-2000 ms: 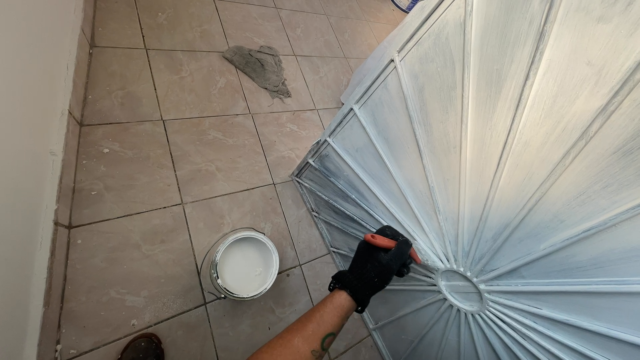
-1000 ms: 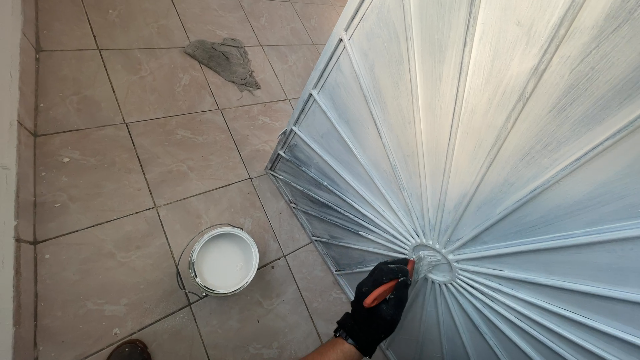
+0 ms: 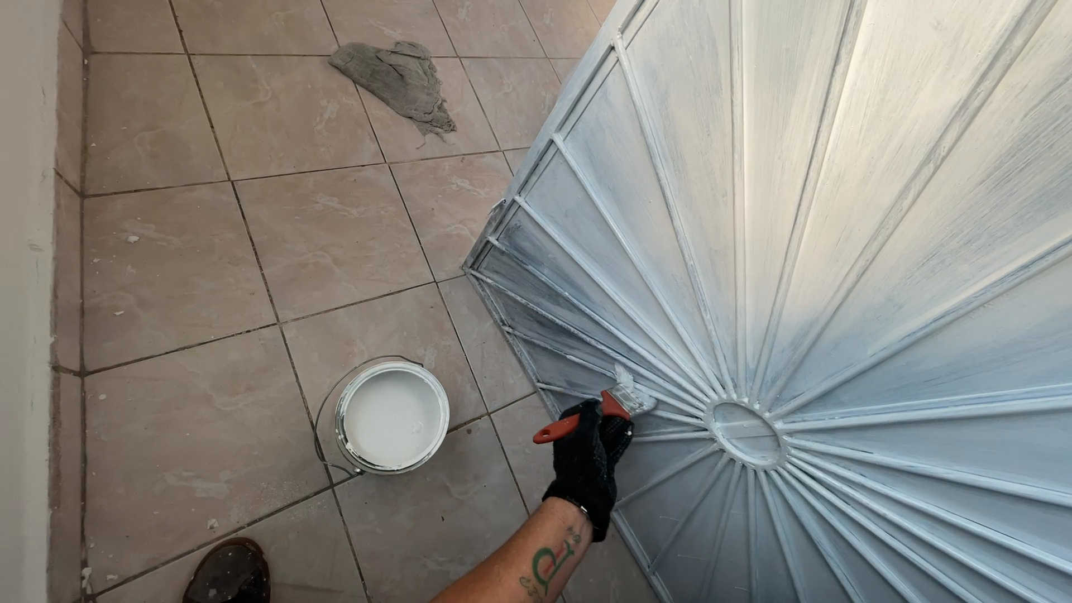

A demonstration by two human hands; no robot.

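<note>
My right hand (image 3: pixel 589 456), in a black glove, grips a paintbrush (image 3: pixel 618 405) by its red-orange handle. The bristles carry white paint and meet the lower left part of a metal panel (image 3: pixel 804 167) with raised bars that fan out from an oval ring (image 3: pixel 747 434). White paint coats much of the panel, while its left corner looks darker and thinly covered. An open can of white paint (image 3: pixel 395 416) with a wire handle stands on the floor, left of my hand. My left hand is outside the view.
A crumpled grey rag (image 3: pixel 400 82) lies on the beige tiled floor (image 3: pixel 335 239) beyond the can. A pale wall (image 3: pixel 29 301) with a tiled skirting runs along the left edge. The toe of a dark shoe (image 3: pixel 229 573) shows at the bottom left.
My right hand has moved the brush from beside the oval ring to the bars left of it. The brush now points away from me, its handle toward the can.
</note>
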